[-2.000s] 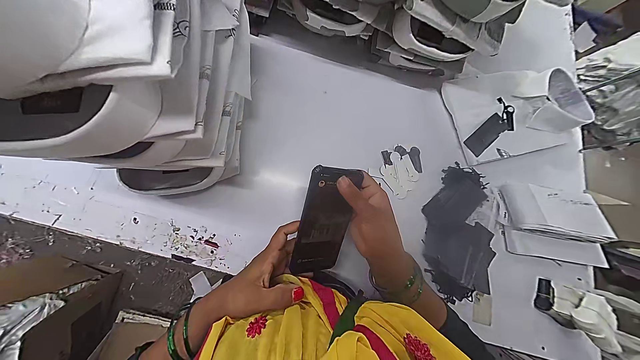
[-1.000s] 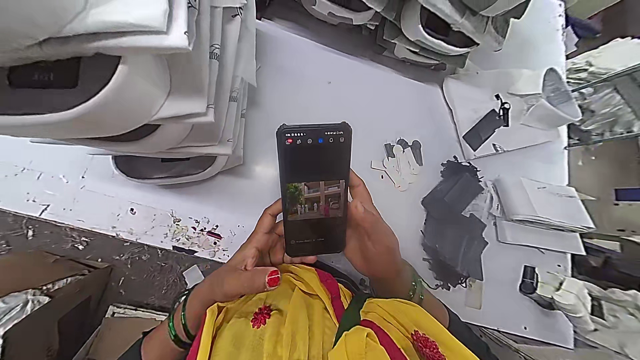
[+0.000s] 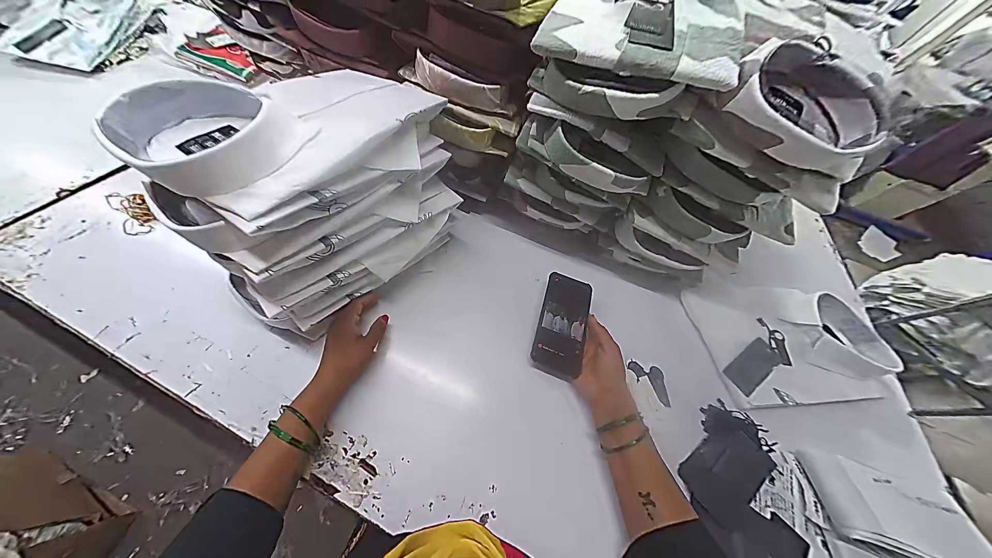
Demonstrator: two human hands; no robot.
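A smartphone [image 3: 562,325] with a lit screen rests in my right hand [image 3: 603,360], held above the white table at the centre right. At the near lower edge of a tall stack of folded white shirts [image 3: 333,209] is my left hand [image 3: 353,341]; its fingers are apart and the fingertips reach the bottom layers. The top shirt's stiff round collar [image 3: 209,147] faces left. To the right of the phone lies a single folded white shirt [image 3: 775,333] with a dark hang tag [image 3: 750,366] on it.
Behind stand stacks of camouflage-patterned shirts [image 3: 604,163] and maroon shirts [image 3: 349,31]. Black hang tags [image 3: 728,465] and white papers [image 3: 891,496] lie at lower right. Below the table's left edge is a cardboard box [image 3: 54,496].
My left hand has left the phone and moved out to the white shirt stack. The phone, earlier between both hands, is now in my right hand alone. The view has shifted.
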